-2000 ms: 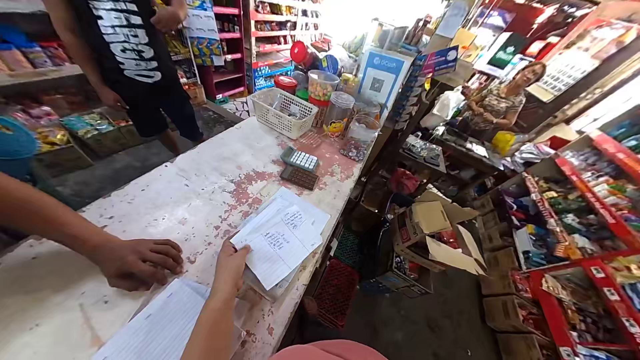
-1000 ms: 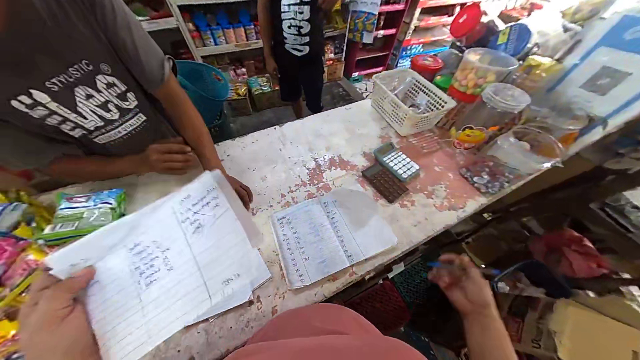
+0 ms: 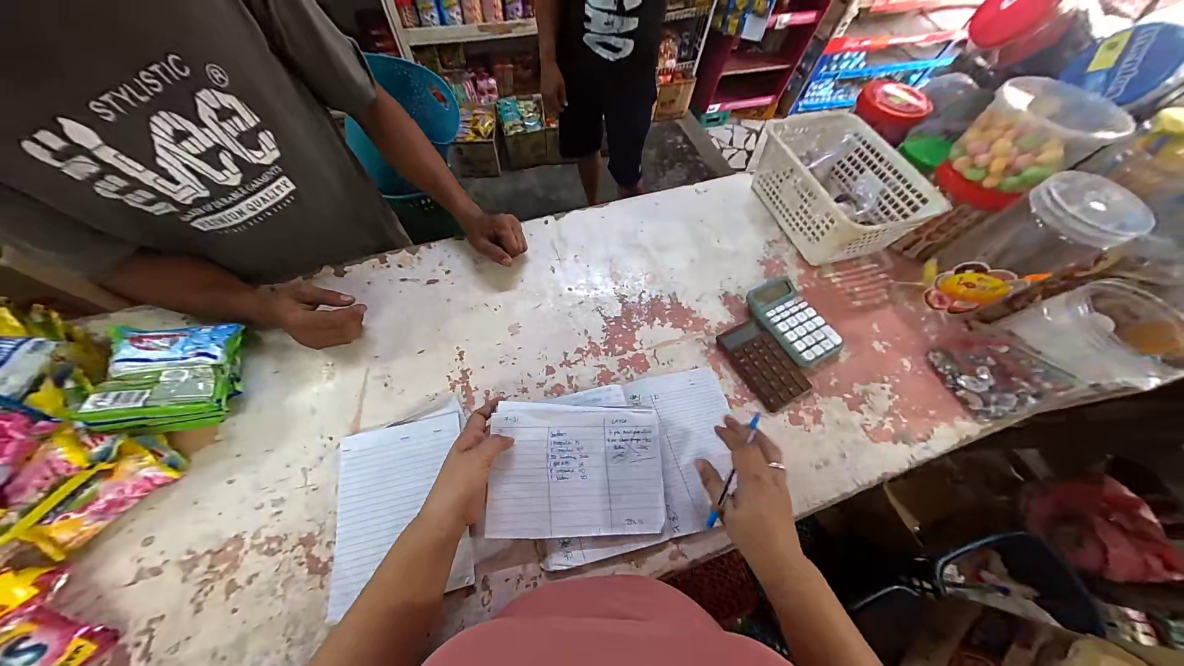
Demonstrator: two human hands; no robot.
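Observation:
My left hand [image 3: 470, 462] grips the left edge of a lined paper sheet with handwriting [image 3: 578, 504], held over other papers on the worn painted counter [image 3: 416, 319]. A blue pen [image 3: 728, 481] is held in my right hand [image 3: 751, 476], whose fingers are at the right edge of another written sheet [image 3: 689, 407] beneath. More lined paper [image 3: 398, 504] lies left, partly under my left forearm. Beyond my right hand, a grey calculator [image 3: 797, 322] with white keys rests partly over a dark brown one [image 3: 763, 365].
A white plastic basket [image 3: 846, 185] and clear candy jars [image 3: 1008, 139] stand at the counter's right. Snack packets [image 3: 162, 379] are piled left. One person [image 3: 185, 157] rests both hands at the counter's far edge; another person [image 3: 606, 83] stands farther back.
The written paper my left hand held at the left a second ago is now in front of me, over the other papers. My right hand has come from beyond the counter edge onto the papers.

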